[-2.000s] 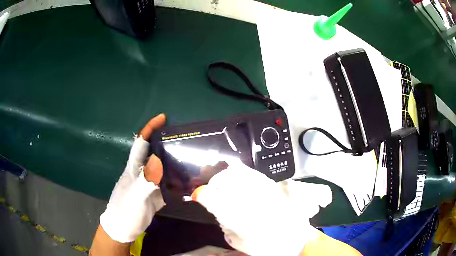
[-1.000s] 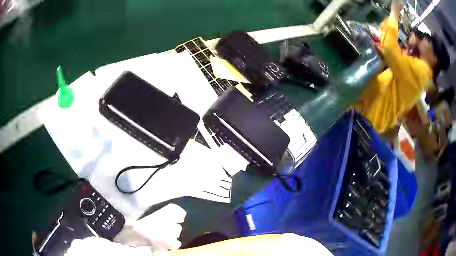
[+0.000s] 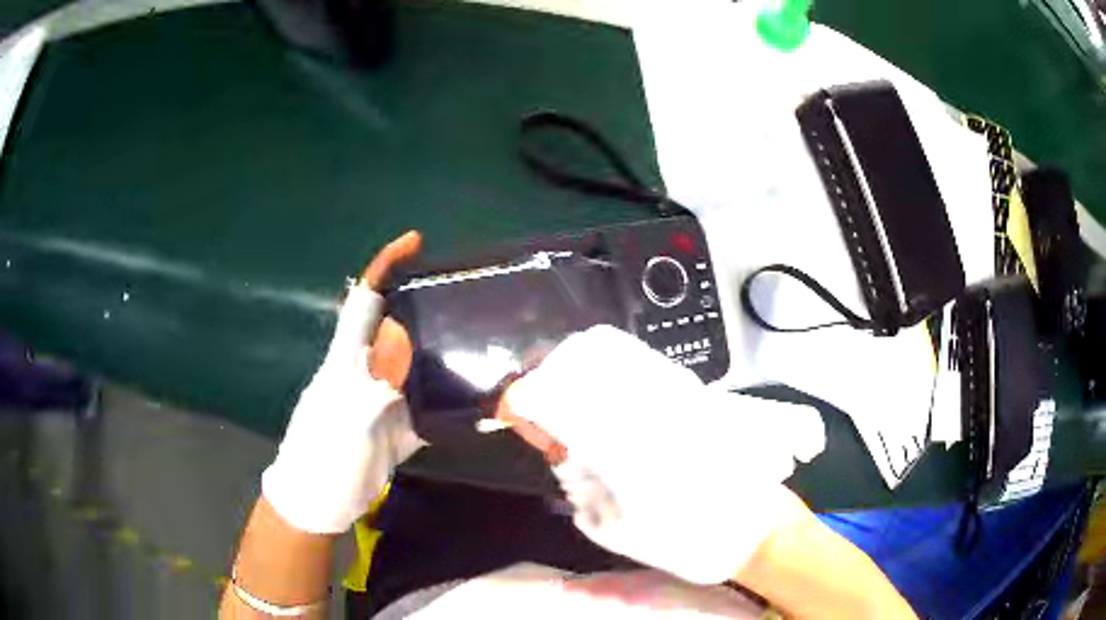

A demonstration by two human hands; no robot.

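Note:
A black video speaker [image 3: 522,303] lies screen up in front of me, its dial and red button at the right end, its wrist strap looped on the green bench. My left hand [image 3: 352,400], in a white glove with bare fingertips, grips its left end. My right hand [image 3: 655,448], also white-gloved, is over the lower screen edge. A tiny pale tip [image 3: 494,425] sticks out from its fingertips; the rest of that item is hidden.
White paper [image 3: 716,133] on the right bears another black speaker [image 3: 904,200]. A further speaker [image 3: 1010,375] lies right of it, near a gridded sheet [image 3: 1002,182]. A green nozzle [image 3: 784,22] is at the top. A blue crate [image 3: 922,545] is at lower right. A dark object [image 3: 328,27] stands top left.
The view swung right to the crate and a person in yellow, then came back. The speaker is still held at its left end, with my right hand again over the lower screen edge.

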